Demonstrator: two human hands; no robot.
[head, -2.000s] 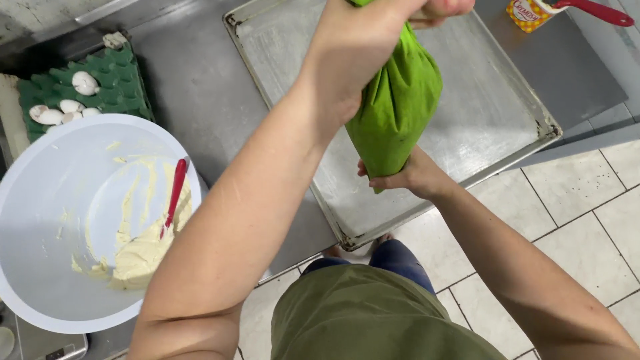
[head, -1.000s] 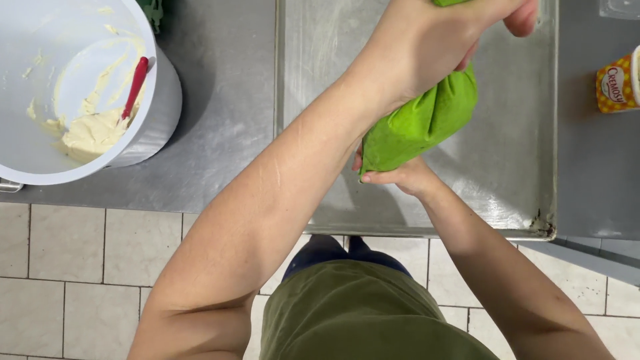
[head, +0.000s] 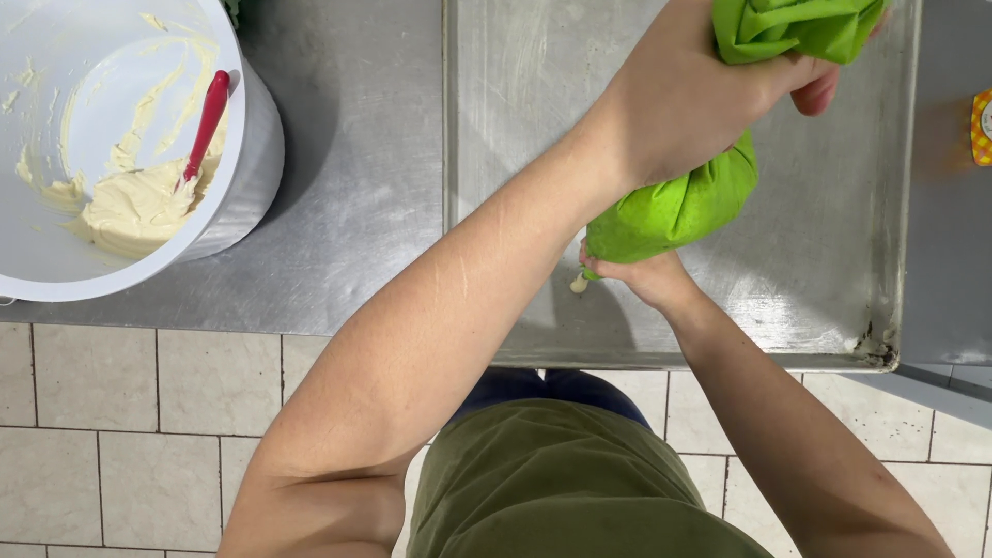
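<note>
My left hand (head: 721,85) grips the twisted upper part of a green piping bag (head: 674,209), whose loose top folds over the hand. Lower down, my right hand (head: 647,271) is closed around the narrow end of the bag. A small blob of pale cream or batter (head: 578,284) shows at the bag's tip, over the near part of a metal baking tray (head: 798,256). Whether the blob touches the tray is unclear. At the left stands a white plastic tub (head: 260,155) with pale mixture (head: 132,213) in it and a red-handled utensil (head: 208,124) stuck in that mixture.
The tray and tub rest on a metal worktop (head: 364,194), with its near edge above a tiled floor (head: 163,465). An orange-and-yellow checked container (head: 982,128) is cut off at the right. Part of a green object (head: 232,11) shows behind the tub. The tray has raised rims.
A pale blob now shows at the bag's tip, where none was plain before. Both hands have stayed on the bag. The view has shifted; the egg carton seen earlier is almost out of frame.
</note>
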